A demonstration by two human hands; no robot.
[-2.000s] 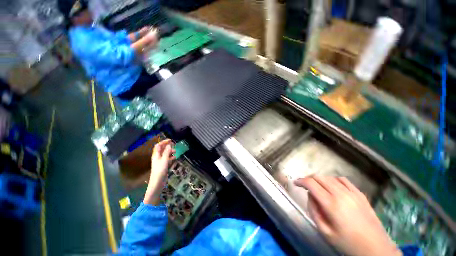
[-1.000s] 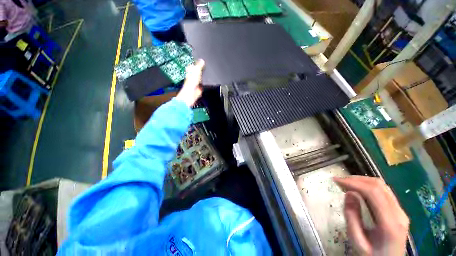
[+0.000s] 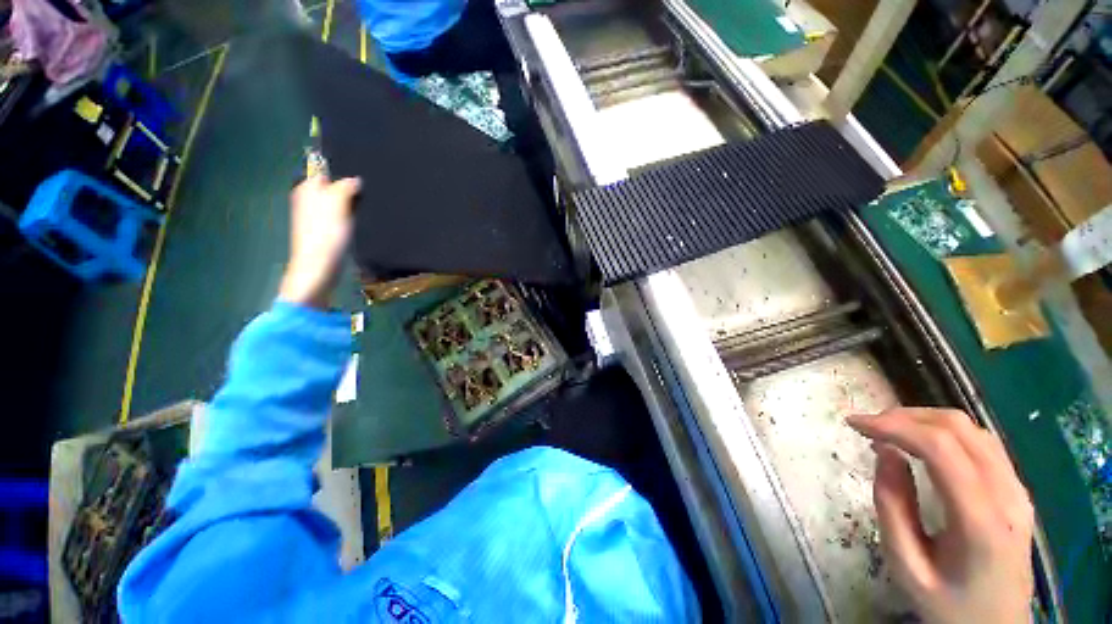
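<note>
My left hand (image 3: 320,232) is shut on the edge of a smooth black board (image 3: 427,171) and holds it tilted over the floor, left of the conveyor; the board's upper left part is blurred. My right hand (image 3: 951,506) is above the pale conveyor bed (image 3: 799,427) at the lower right, fingers curled and apart, with nothing in it. A black ribbed sheet (image 3: 732,195) lies across the conveyor rails, in front of both hands.
Carrier fixtures (image 3: 488,354) sit low left of the silver rail (image 3: 719,451). A bin (image 3: 85,500) stands lower left, a blue stool (image 3: 92,226) upper left. A green shelf (image 3: 1037,402) with boards and the tube (image 3: 1089,248) runs along the right. Another person's blue sleeve (image 3: 409,18) shows at the top.
My left hand has lifted the smooth black board off the conveyor and ribbed sheet and swung it left. The bed behind the ribbed sheet now shows. My right hand stays over the bed.
</note>
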